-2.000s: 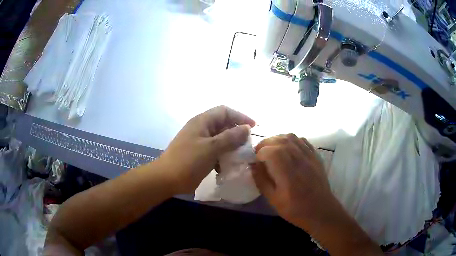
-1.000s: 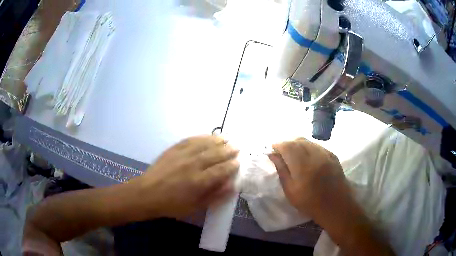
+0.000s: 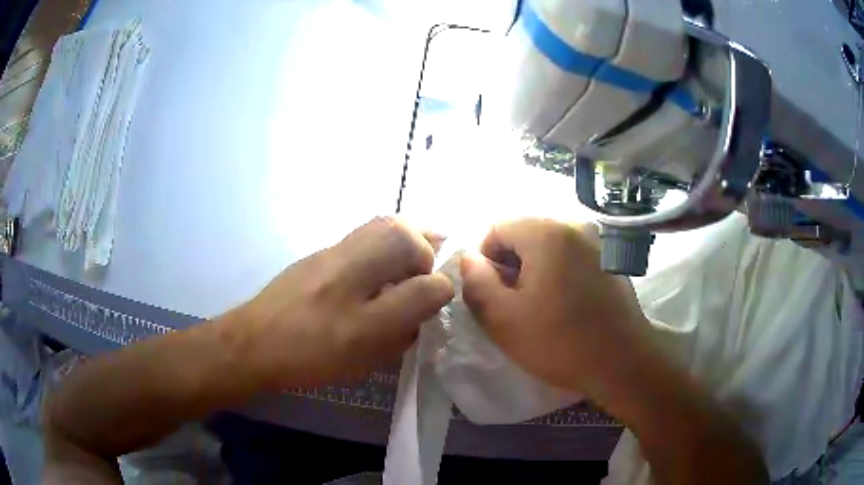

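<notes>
My left hand [image 3: 355, 294] and my right hand [image 3: 545, 294] are bare and close together at the table's front edge, thumbs and fingertips pinching white cloth between them. A narrow white strip [image 3: 418, 417] hangs from the hands over the table edge. A white garment piece [image 3: 493, 379] lies beside the strip, partly under my right hand. The sewing machine head [image 3: 597, 76] stands just beyond my right hand. Glare washes out the needle area, and the pinched cloth edges are partly hidden by the fingers.
Stacked white strips [image 3: 102, 142] lie at the far left of the table. A large heap of white cloth [image 3: 758, 332] drapes at the right under the machine arm. A printed ruler [image 3: 95, 313] runs along the table's grey front edge [image 3: 531, 441].
My hands have come together at the cloth. The strip came into view hanging down and now reaches the picture's bottom. The view has moved closer to the machine head.
</notes>
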